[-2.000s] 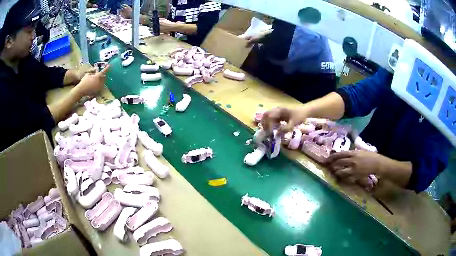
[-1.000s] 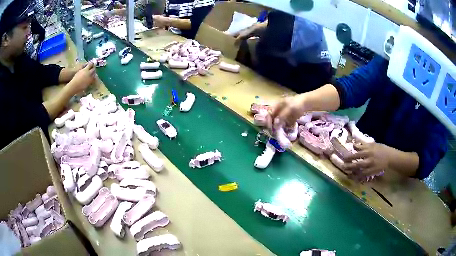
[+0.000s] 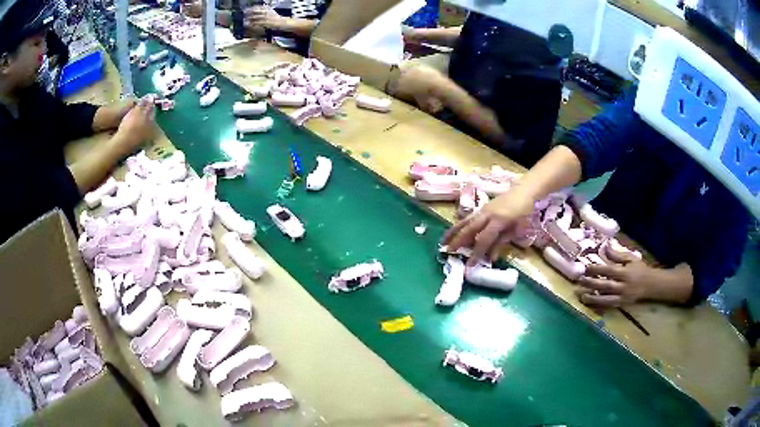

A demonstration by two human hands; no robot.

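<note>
Neither of my hands is in view. Nearest in front of me, a large heap of pale pink housing shells [image 3: 158,250] lies on the left bench [image 3: 321,367], some hollow side up. On the green conveyor belt [image 3: 350,225] lie pink inner frames with dark windows, one near the middle [image 3: 356,276] and one lower right [image 3: 473,365]. A small yellow strip [image 3: 397,324] lies between them. Further back on the belt, a blue battery [image 3: 295,163] with a green piece lies beside a shell [image 3: 317,173].
Across the belt, a person's hand [image 3: 492,227] reaches over two shells on it; the other hand [image 3: 615,277] rests by a shell heap [image 3: 567,233]. A carton of shells [image 3: 42,292] stands lower left. Another person works far left. A power strip [image 3: 696,100] hangs upper right.
The belt pieces have shifted slightly down and right in view. The person across has lowered a hand to the belt, where two shells now lie together. An arm behind has moved away from the far carton.
</note>
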